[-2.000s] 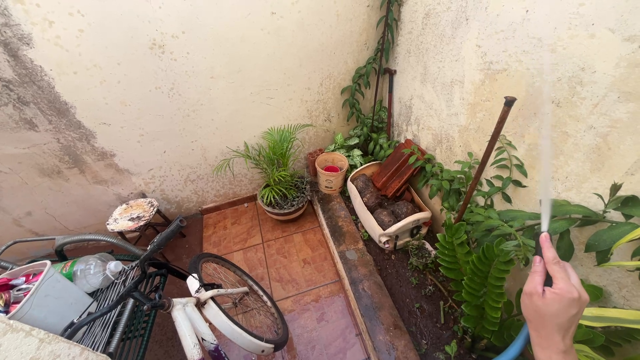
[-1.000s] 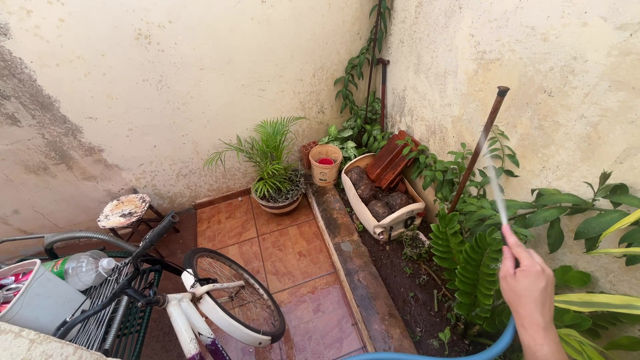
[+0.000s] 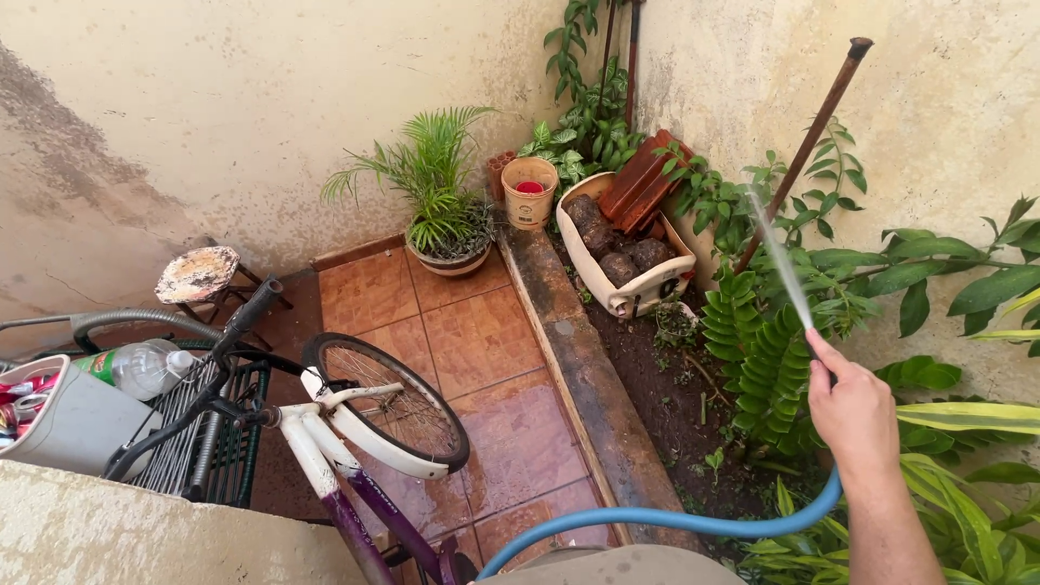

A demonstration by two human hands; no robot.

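My right hand (image 3: 849,398), at the right, is closed around the end of a blue garden hose (image 3: 650,517). A jet of water (image 3: 782,264) leaves the hose end, aimed up and to the left, over the leafy plants (image 3: 760,357) of the soil bed. Behind the jet, a rusty metal pole (image 3: 808,150) leans near the wall. Further left, a cream plastic container (image 3: 597,264) holds dark round lumps (image 3: 619,266) and reddish-brown roof tiles (image 3: 642,183). My left hand is out of view.
A white and purple bicycle (image 3: 313,451) stands on wet terracotta tiles (image 3: 512,422). Behind it are a potted palm (image 3: 443,191), a beige bucket (image 3: 528,215) and a worn stool (image 3: 197,275). A low curb (image 3: 597,382) borders the bed. At left, a bin (image 3: 89,422) holds cans beside a plastic bottle (image 3: 146,368).
My right hand has moved left and down with the hose. The jet, nearly upright in the earliest frame, now slants to the left. More of the blue hose shows along the bottom.
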